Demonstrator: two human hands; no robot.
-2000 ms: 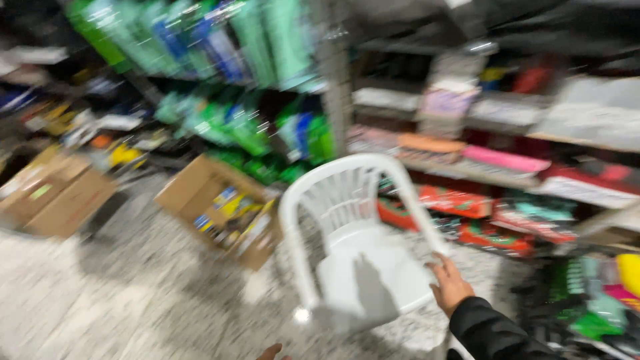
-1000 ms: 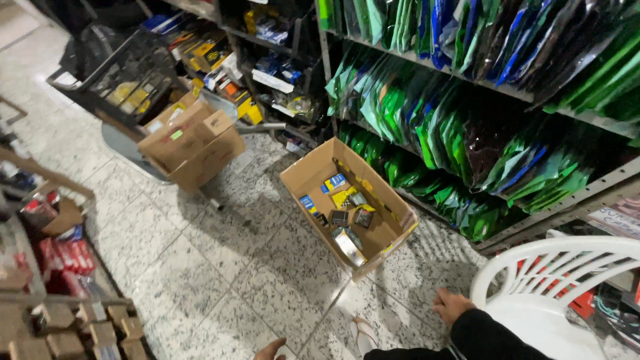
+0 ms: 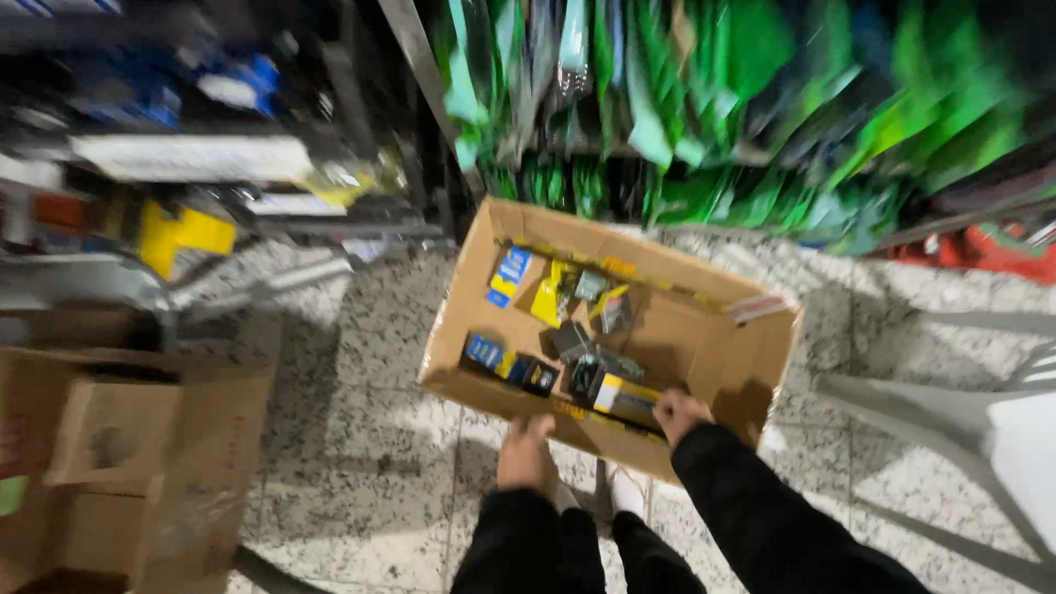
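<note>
An open cardboard box (image 3: pixel 701 330) stands on the speckled tile floor in front of me, tilted in view. Small packaged goods lie in it: a blue and yellow packet (image 3: pixel 509 276), a yellow packet (image 3: pixel 548 295), dark small boxes and a yellow-white box (image 3: pixel 624 398) by the near wall. My right hand (image 3: pixel 682 412) reaches over the near wall with curled fingers at the right end of that yellow-white box; blur hides whether it grips the box. At the near wall's outer edge, left of centre, is my left hand (image 3: pixel 526 455), its fingertips at the rim; its grip cannot be made out.
Shelves with hanging green packages (image 3: pixel 742 58) rise behind the box. Another open cardboard box (image 3: pixel 206 462) is at the lower left, near a grey metal bar (image 3: pixel 280 282). A white plastic chair (image 3: pixel 1019 445) stands at the right. My feet are just below the box.
Both hands have come to the box's near side, my right hand leaving the area beside the white chair. The view has moved closer over the box.
</note>
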